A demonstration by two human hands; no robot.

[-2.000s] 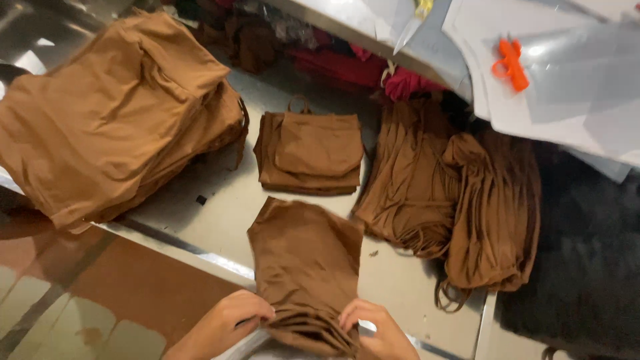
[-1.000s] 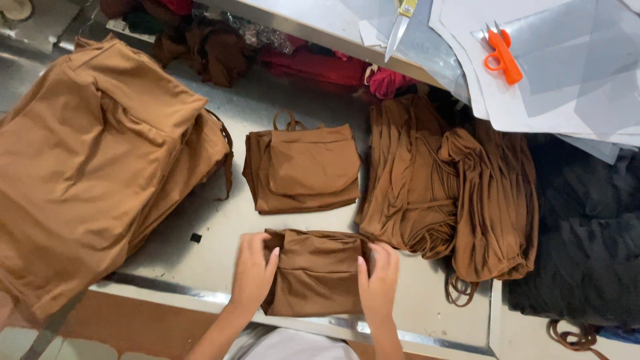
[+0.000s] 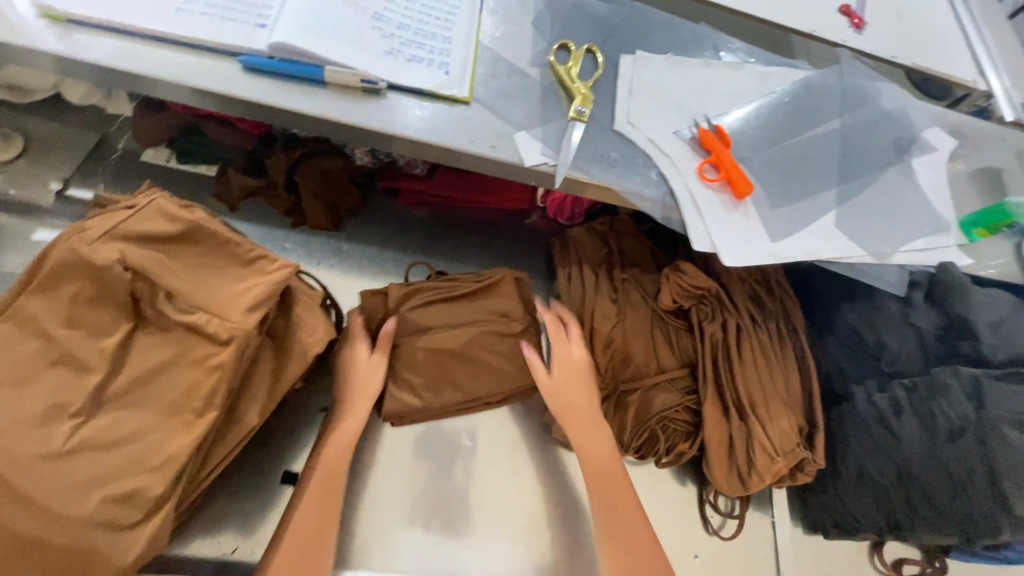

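A stack of folded brown fabric pieces lies on the metal tabletop, a thin brown cord loop showing at its back edge. My left hand is at the left side of the stack, thumb on top and fingers partly hidden beside it. At the right side, my right hand touches the edge with fingers spread along it. A large heap of brown fabric lies to the left. Gathered brown fabric bundles with cords lie close to the right of my right hand.
On a raised metal shelf behind are gold-handled scissors, orange thread snips, white pattern sheets, a blue-and-white pen and an open notebook bearing writing. Dark fabric lies far right; red cloth is under the shelf.
The folded brown piece that my hands held near the front edge is now on the stack behind it. Both hands have moved away from the front edge with it.
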